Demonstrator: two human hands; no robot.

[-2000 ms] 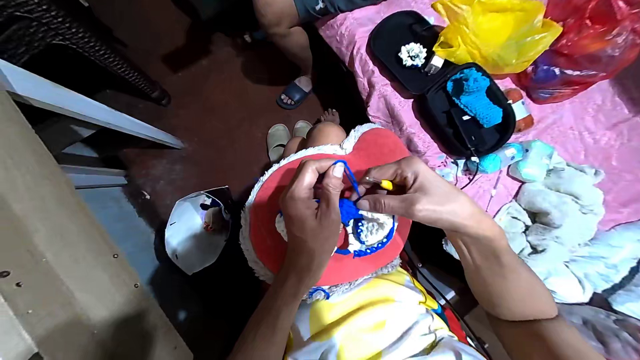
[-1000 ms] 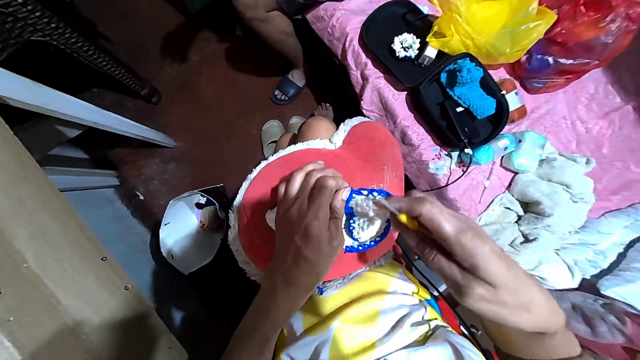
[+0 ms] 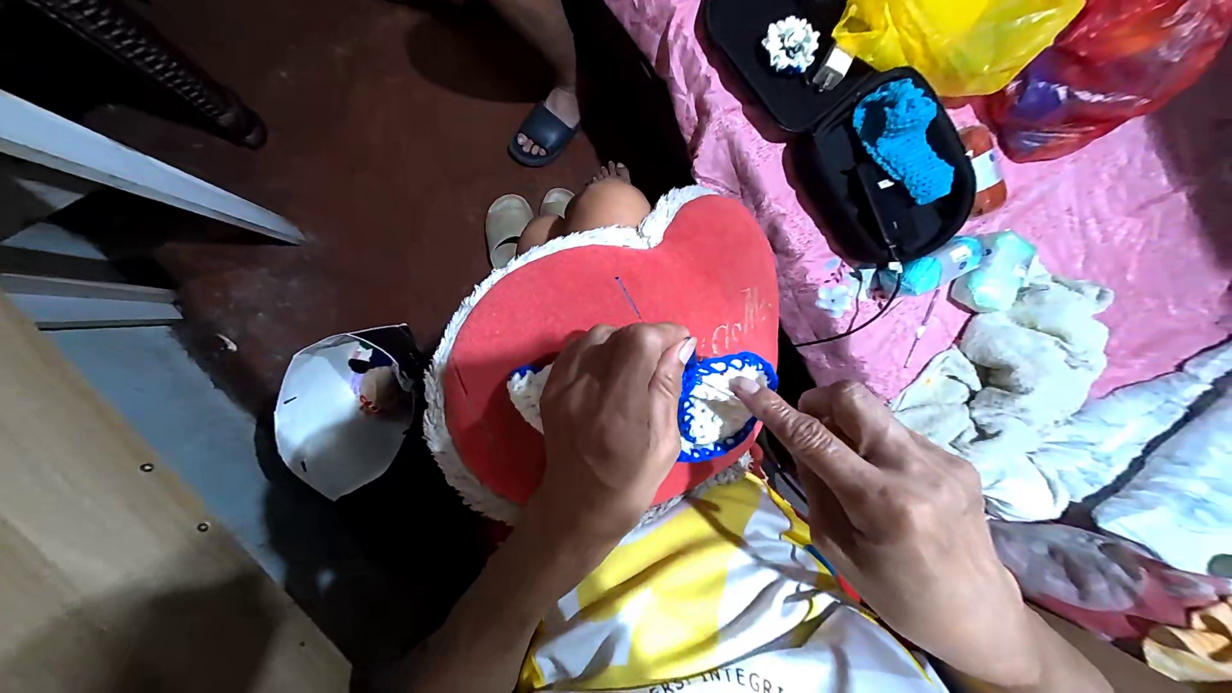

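A red heart-shaped cushion point(image 3: 577, 289) with white fluffy trim lies across my lap. On it is a white crocheted piece point(image 3: 717, 409) edged in blue yarn, part of it hidden under my left hand. My left hand point(image 3: 616, 404), fingers bent, grips the crocheted piece near its middle. The index finger of my right hand point(image 3: 866, 481) touches the white part right of my left hand, its other fingers curled. Whether a tool is inside the right hand cannot be seen.
A paper bin point(image 3: 337, 423) stands left on the floor. On the pink sheet point(image 3: 1107, 221) lie an open black case point(image 3: 808, 125) with blue crochet work point(image 3: 905, 140), yarn point(image 3: 996, 269), a yellow bag point(image 3: 962, 43), a red bag point(image 3: 1116, 87) and cloths point(image 3: 1030, 366). A person's sandalled foot point(image 3: 544, 130) is ahead.
The right hand, seen earlier with a yellow-handled tool beside blue yarn, now has its index finger on the white crochet. The left hand has lowered from the raised strand onto the piece.
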